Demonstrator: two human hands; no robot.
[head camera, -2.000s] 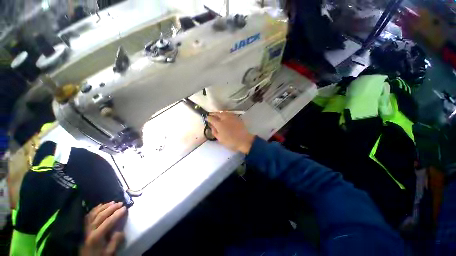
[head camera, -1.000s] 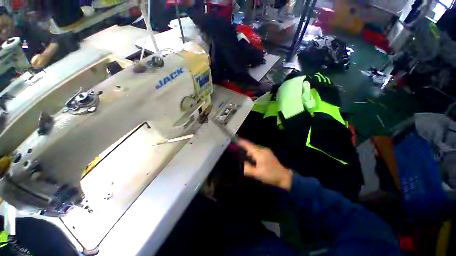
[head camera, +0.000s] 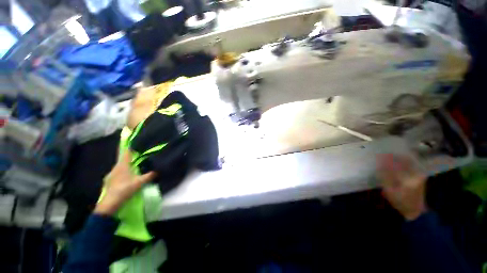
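Observation:
A black and neon-green garment (head camera: 171, 141) lies on the left end of the white table and hangs over its front edge. My left hand (head camera: 124, 184) is on the garment's left part, thumb spread over the green cloth; blur hides how firmly it holds. My right hand (head camera: 403, 181) is at the table's front edge on the right, strongly blurred; I cannot tell whether it holds anything. The white sewing machine head (head camera: 342, 69) stands behind, its needle area right of the garment. A thin whitish stick (head camera: 344, 129) lies on the machine bed.
Blue cloth (head camera: 101, 61) and blurred grey and white items are piled at the far left. Thread spools (head camera: 201, 21) stand behind the machine. Neon-green cloth (head camera: 477, 178) shows at the right rim. Pale cloth (head camera: 140, 261) hangs below the table's left end.
The view has swung left, bringing the garment and my left hand back in. The dark scissors seen in my right hand earlier are not discernible now. My right hand is at the table's front edge.

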